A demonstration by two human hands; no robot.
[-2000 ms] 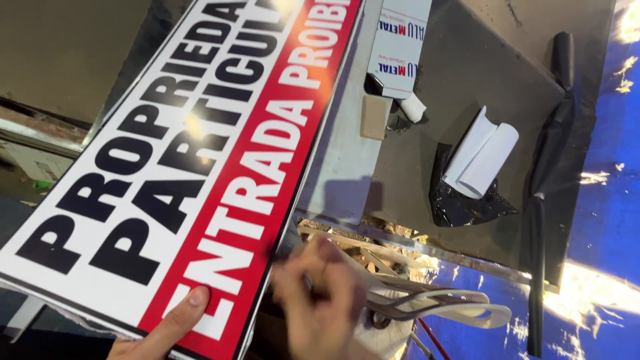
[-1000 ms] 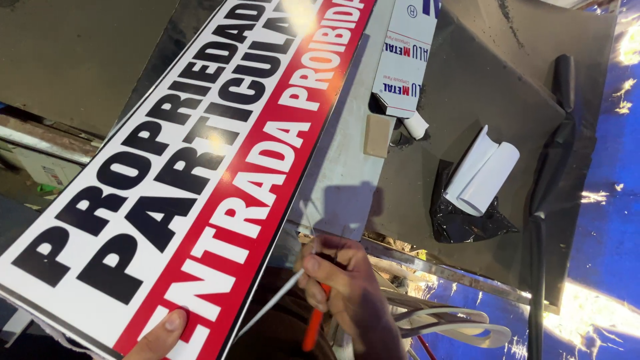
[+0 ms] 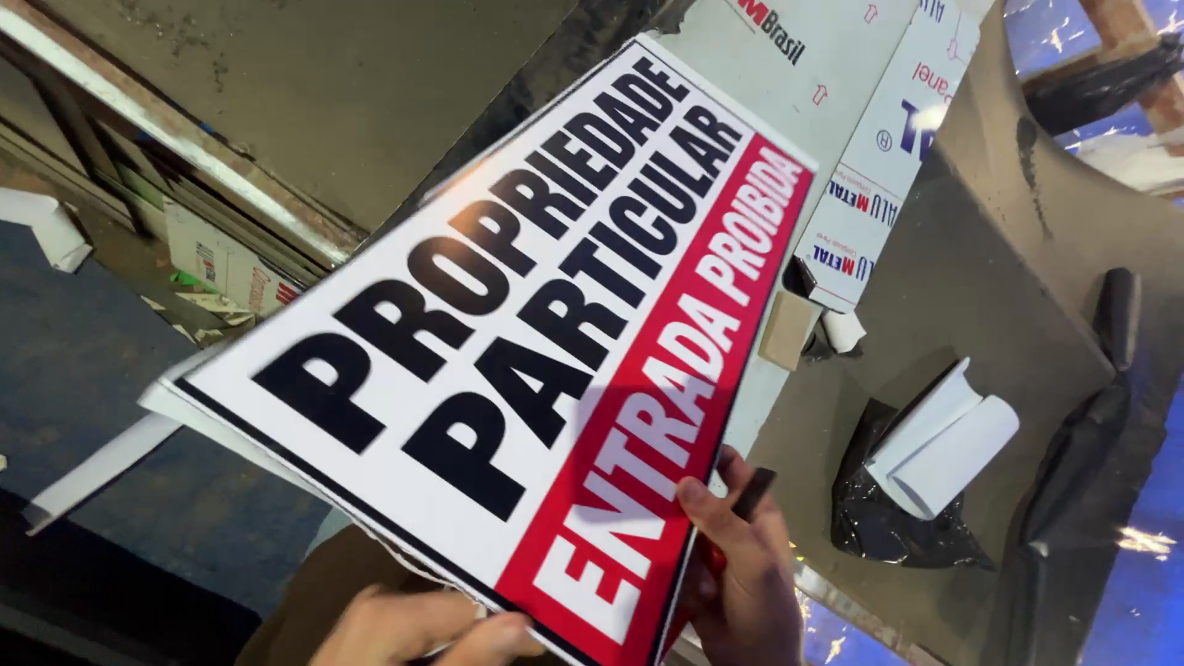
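Observation:
A rectangular sign panel point(image 3: 518, 351), white and red with bold lettering and a black border, lies slanted across the middle of the view. My left hand point(image 3: 425, 634) is at its lower edge, fingers bent against the border, partly cut off by the frame. My right hand point(image 3: 740, 564) grips the right edge, thumb on the red band and fingers behind. A tool with a dark end point(image 3: 754, 493) and a red part sticks out of the right hand; most of it is hidden. Along the lower left edge of the panel runs a thin, ragged white layer.
Printed composite panel pieces point(image 3: 846, 213) lie beyond the sign on a brown work surface point(image 3: 980, 277). Near them are a tan block point(image 3: 788, 330), a curled white sheet point(image 3: 943, 444) on black plastic point(image 3: 856, 518), and a dark roll point(image 3: 1064, 481). A white strip point(image 3: 102, 472) shows at left.
The right hand, earlier apart from the sign with a red-orange tool, now holds the sign's right edge. The left thumb has left the sign's red band for its lower edge. The sign is tilted differently.

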